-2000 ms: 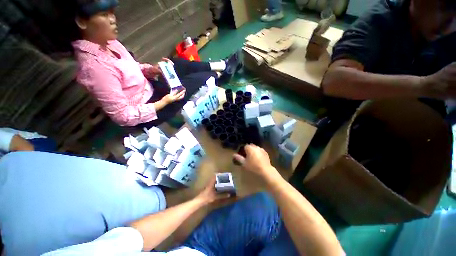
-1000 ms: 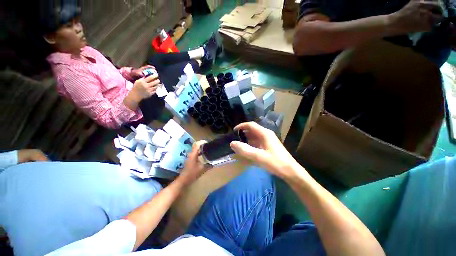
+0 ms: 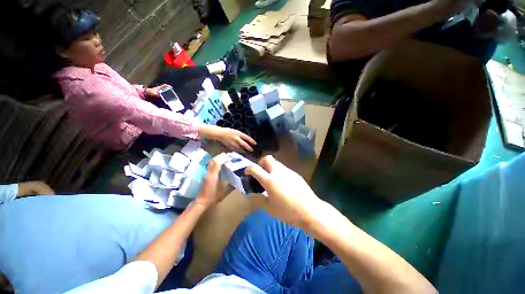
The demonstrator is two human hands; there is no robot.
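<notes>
My left hand (image 3: 212, 186) holds a small white carton (image 3: 231, 166) in front of my lap, with a flap standing out at its mouth. My right hand (image 3: 282, 186) is at the carton's open end, its fingers on the black cylinder (image 3: 253, 184), which is partly hidden by the carton and my fingers. How far the cylinder is inside cannot be told. A cluster of upright black cylinders (image 3: 239, 115) stands beyond. Open-flapped cartons (image 3: 167, 178) are grouped left of my left hand.
A seated person in a pink shirt (image 3: 109, 106) reaches a hand over the cylinders. White cartons (image 3: 270, 106) stand right of the cluster on a cardboard sheet (image 3: 319, 118). A large open brown box (image 3: 403, 152) is at right, before a person in dark clothes. A light-blue-clad person is at left.
The black cylinder has come from the cluster to the carton in my left hand, and the carton is now tilted up around it. The pink-shirted person's arm has stretched toward the cylinders.
</notes>
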